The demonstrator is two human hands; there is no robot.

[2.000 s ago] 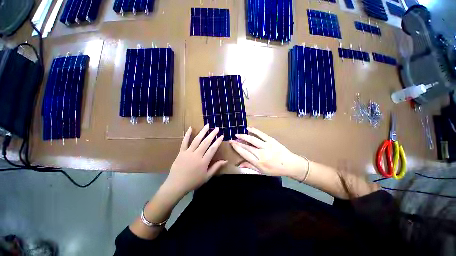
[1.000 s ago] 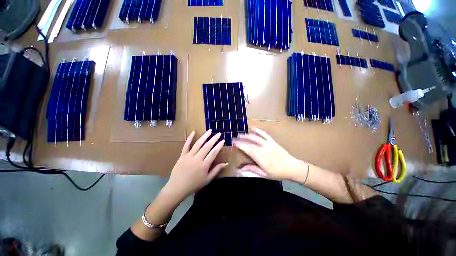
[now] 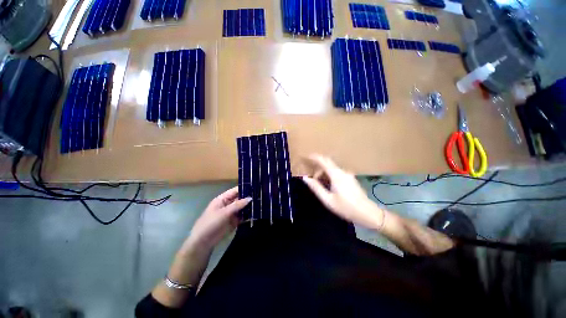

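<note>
A dark tabbed cell with silvery lengthwise lines is held over my lap, its upper part over the table's front edge. Short ribbon ends stick out at its lower edge. My left hand grips its lower left side, thumb on the face. My right hand is just right of the cell, slightly blurred, apart from it, with fingers spread and nothing seen in it.
Cell stacks stand at left, centre left and right. Ribbon offcuts, red and yellow-handled scissors or cutters and a white bottle lie at right. A black box with cables is at left.
The cell has moved from the table towards my lap and is now held in my left hand. My right hand has come off it to the right. The view has shifted.
</note>
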